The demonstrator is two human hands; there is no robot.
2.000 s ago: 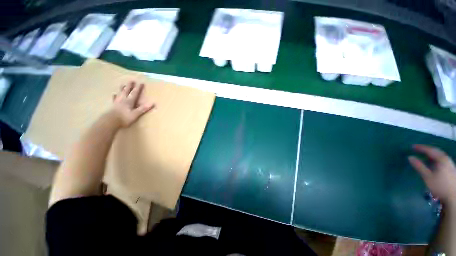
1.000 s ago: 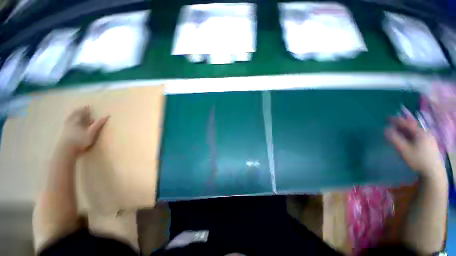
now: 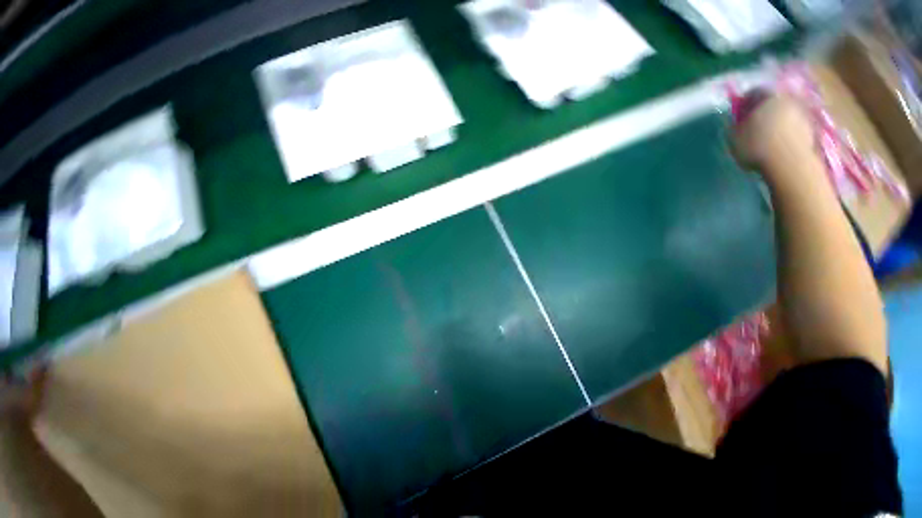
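Note:
My right hand (image 3: 766, 132) is at the heap of pink bags (image 3: 844, 152) on the right end of the bench. It is blurred, with its fingers among or against the pink bags; whether it grips one cannot be told. A blurred skin-toned shape, apparently my left hand (image 3: 18, 405), is cut off by the left edge beside the tan cardboard sheet (image 3: 192, 405). Its fingers cannot be made out.
White trays (image 3: 359, 101) stand on the green conveyor belt (image 3: 233, 152) behind the pale edge rail (image 3: 404, 214). The dark green bench top (image 3: 627, 253) lies in front. A carton with pink bags (image 3: 733, 369) is below the bench at right, another carton (image 3: 859, 81) beyond the heap.
The view has turned to the right and tilted. My right hand has moved from above the bench top to the pink heap. My left hand has shifted to the picture's left edge.

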